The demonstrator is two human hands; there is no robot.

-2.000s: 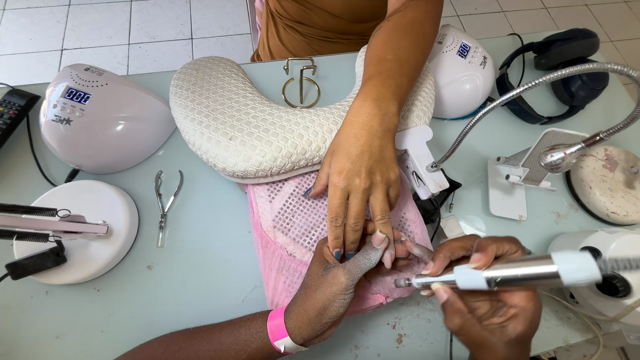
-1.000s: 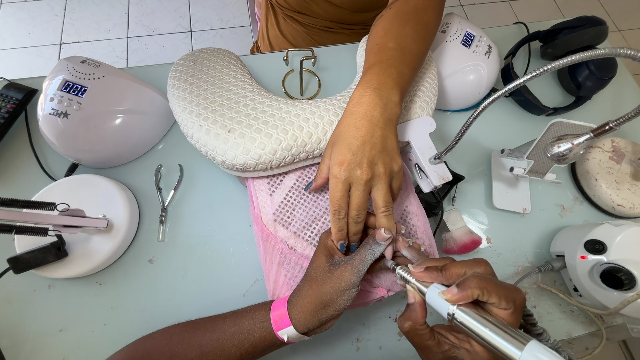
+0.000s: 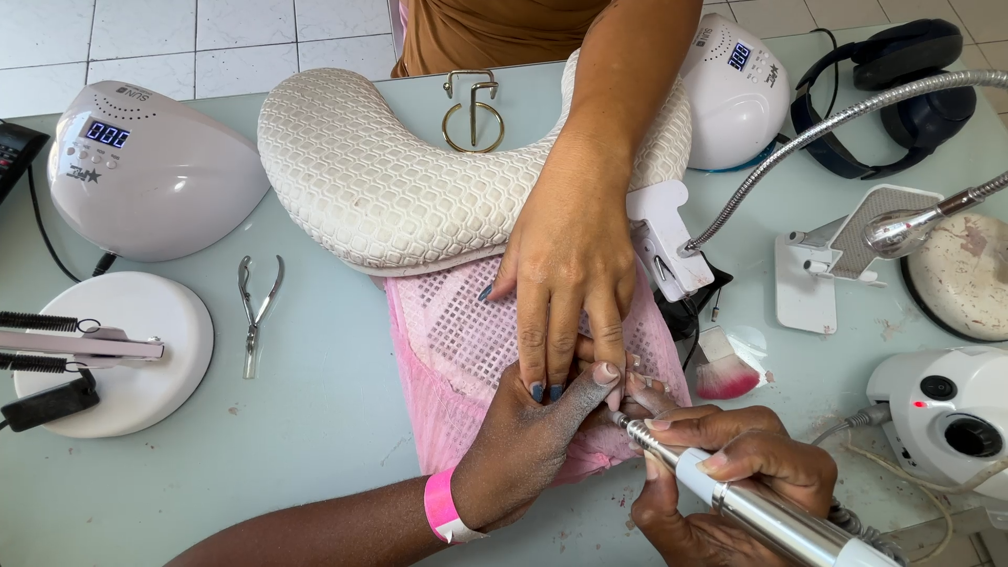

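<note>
My left hand (image 3: 524, 441), dusty and with a pink and white band at the wrist, grips a finger of the other person's hand (image 3: 579, 268). That hand lies palm down over the pink mesh cloth (image 3: 465, 339), with dark blue polish on some nails. My right hand (image 3: 732, 472) holds a silver and white electric nail drill (image 3: 756, 504). The drill's tip is at the fingernail held between my fingers; whether it touches cannot be told. A curved white textured cushion (image 3: 394, 189) lies under the person's wrist.
Cuticle nippers (image 3: 252, 315) and a white nail lamp (image 3: 150, 173) are at the left, beside a round white stand (image 3: 157, 354). At the right are a pink-tipped brush (image 3: 726, 376), a drill control unit (image 3: 937, 417), headphones (image 3: 882, 94), a second lamp (image 3: 732, 94) and a flexible metal arm (image 3: 835, 118).
My right hand has brought the drill from a more level pose to a slant, its tip now at the person's fingertip. My left hand keeps its hold. The pink-tipped brush and control unit show more fully.
</note>
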